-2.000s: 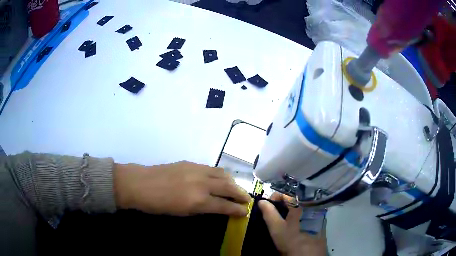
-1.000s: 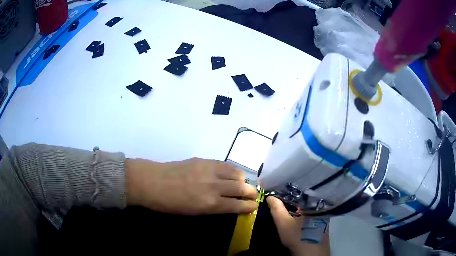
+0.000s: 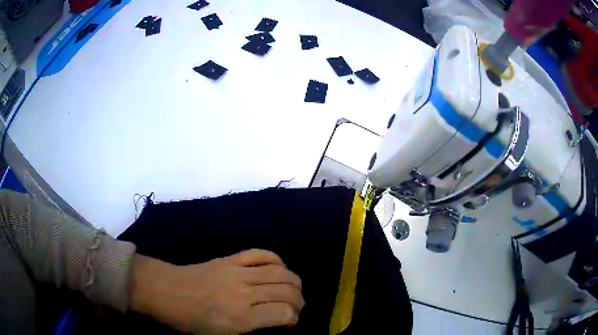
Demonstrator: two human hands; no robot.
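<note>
The black fabric panel (image 3: 216, 229) lies over the front of the table and up to the needle area, its far edge frayed. The yellow template (image 3: 349, 262) lies on the panel, its far end at the presser foot (image 3: 368, 195). My left hand (image 3: 226, 294) lies on the panel left of the template, palm down, fingers together and slightly bent; whether it grips any cloth is hidden. My right hand is not in view. The white sewing machine head (image 3: 446, 124) stands over the panel's far right corner.
Several small black fabric patches (image 3: 316, 91) are scattered on the white table (image 3: 131, 131). A pink thread cone (image 3: 534, 18) stands above the machine head. Black shears handles (image 3: 521, 314) show at the lower right. Clear plastic (image 3: 459, 23) lies behind the table.
My left hand has moved back from the needle toward me, down the panel. My right hand has left the picture. More of the panel and template shows, and the view has shifted.
</note>
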